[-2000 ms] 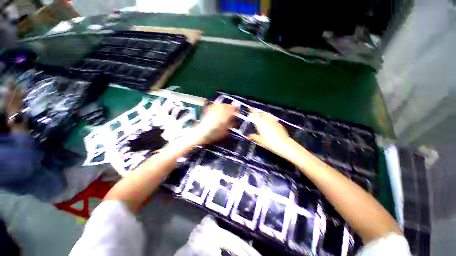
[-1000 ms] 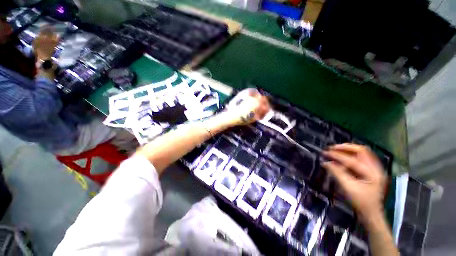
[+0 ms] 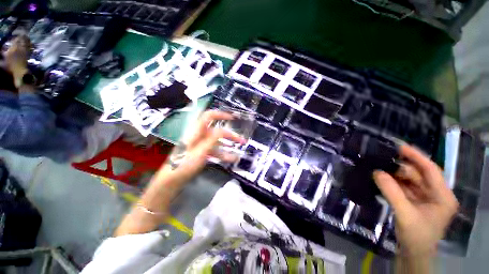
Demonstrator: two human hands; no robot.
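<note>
A black tray [image 3: 335,126] holds frames in pockets; the front-row frames [image 3: 276,172] have bright rims. A white-lined sticker sheet [image 3: 284,85] lies over its back left, with see-through windows and black squares at its right end. My left hand [image 3: 206,140] is blurred over the front left corner, its fingers around a shiny, clear-edged frame [image 3: 238,127]. My right hand [image 3: 418,187] is over the right part, thumb and fingers apart, with no held thing discernible. The dark area by its fingertips is too blurred to read.
White waste backing [image 3: 136,84] with a black lump [image 3: 167,96] lies left of the tray. Sticker sheets [image 3: 465,160] are at the right edge. Another person's arm [image 3: 32,120] and loaded trays are at left. A red stool [image 3: 126,159] stands below.
My left hand has left the sticker sheet and moved down to the tray's front left. The sheet now lies flatter over the back left. My right hand is still over the right part.
</note>
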